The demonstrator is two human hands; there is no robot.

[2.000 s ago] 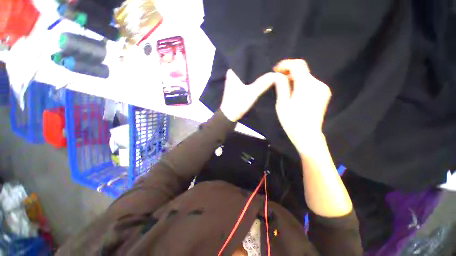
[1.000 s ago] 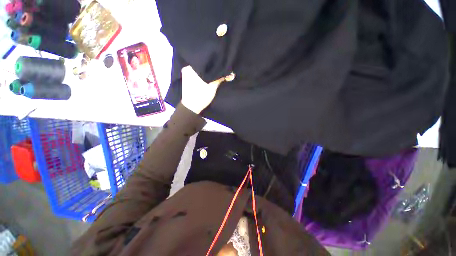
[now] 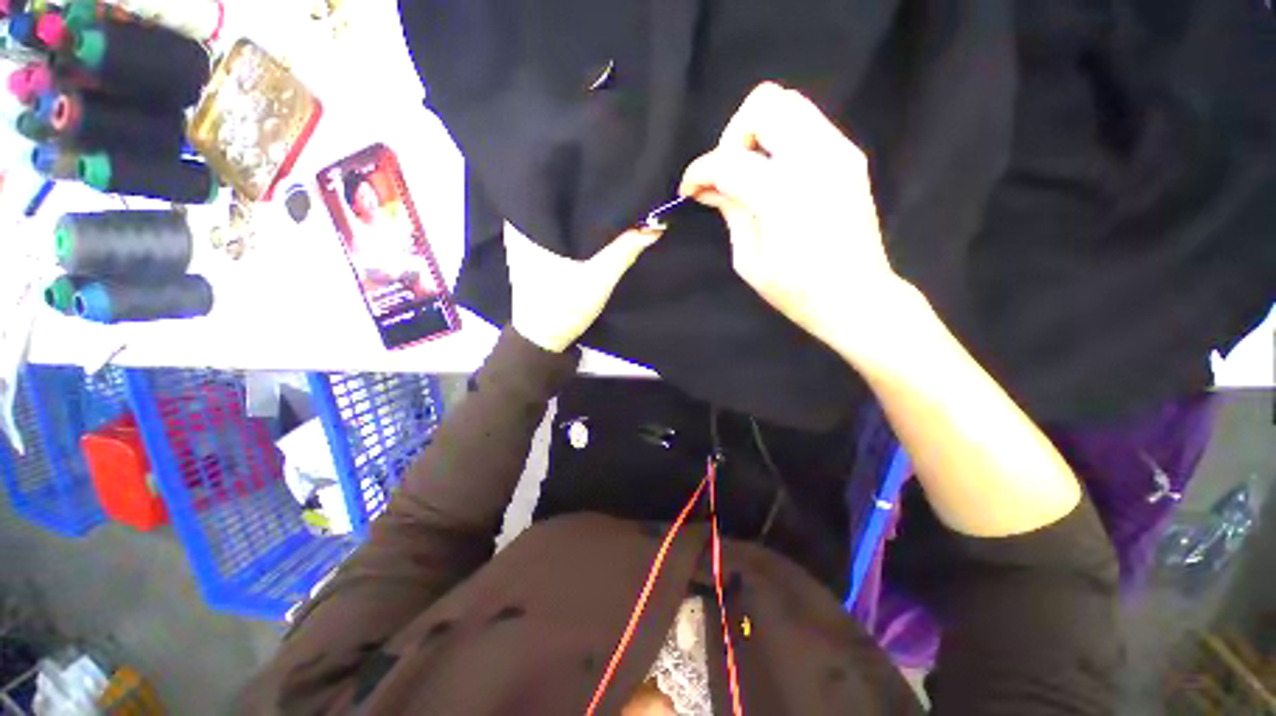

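Note:
The black garment [image 3: 896, 210] lies spread over the table. A metal button [image 3: 602, 76] glints on its upper left part. My left hand [image 3: 567, 287] is at the garment's near left part, its thumb beside a small shiny button [image 3: 652, 223]; its other fingers are hidden under the cloth, which it grips. My right hand [image 3: 798, 210] is above the garment, finger and thumb closed on a thin bright needle [image 3: 673, 206] that points at the button by my left thumb. No thread can be made out.
A smartphone [image 3: 389, 245] lies left of the garment, near a gold box [image 3: 255, 119], a small dark disc [image 3: 297, 204] and thread cones [image 3: 133, 245]. Blue baskets [image 3: 231, 490] stand below the table at left. A red cord [image 3: 648, 588] hangs down my front. Purple cloth [image 3: 1154, 476] is below right.
My right hand, out of view one second ago, is back over the garment with the needle by my left thumb. My left hand stays at the button. The camera view has shifted slightly.

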